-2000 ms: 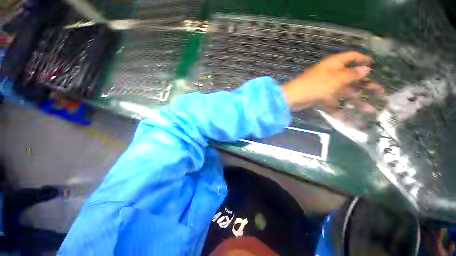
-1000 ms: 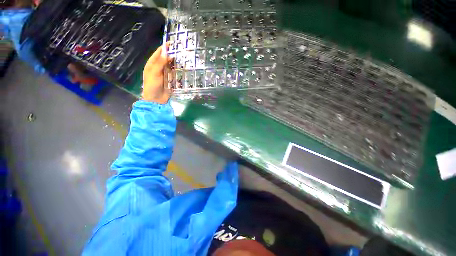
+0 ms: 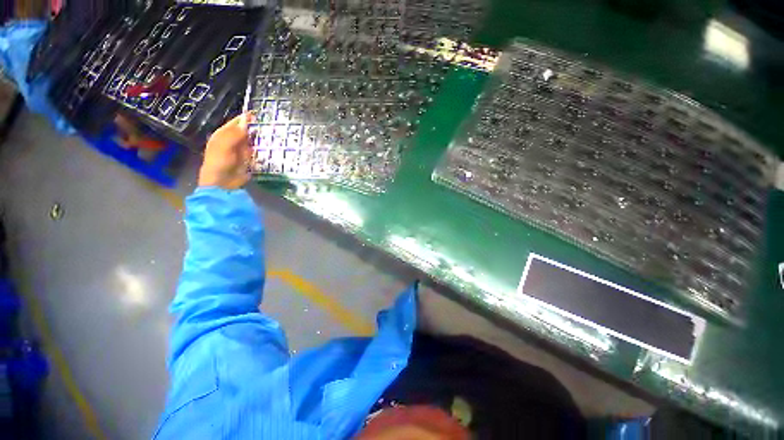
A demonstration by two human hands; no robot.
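Note:
My left hand [image 3: 227, 153] grips the left edge of a clear blister tray [image 3: 322, 142] with rows of pockets holding small shiny parts. The tray lies on or just above the green bench; I cannot tell which. A larger clear blister tray [image 3: 602, 163] lies flat to the right, a green strip of bench between them. A dark grey adhesive strip with a white border [image 3: 610, 308] lies in front of the larger tray, near the bench edge. My right hand is not in view.
A black tray [image 3: 211, 34] with pale ring outlines and a red item is left of my hand. Another person's blue sleeve [image 3: 26, 56] shows at the far left. A blue object [image 3: 156, 168] is below the black tray. The glossy bench edge [image 3: 447, 273] runs diagonally.
My left hand went from the right side to the left, took hold of the clear tray, then moved it further left and down. The view has shifted, and the larger tray shows clear of it.

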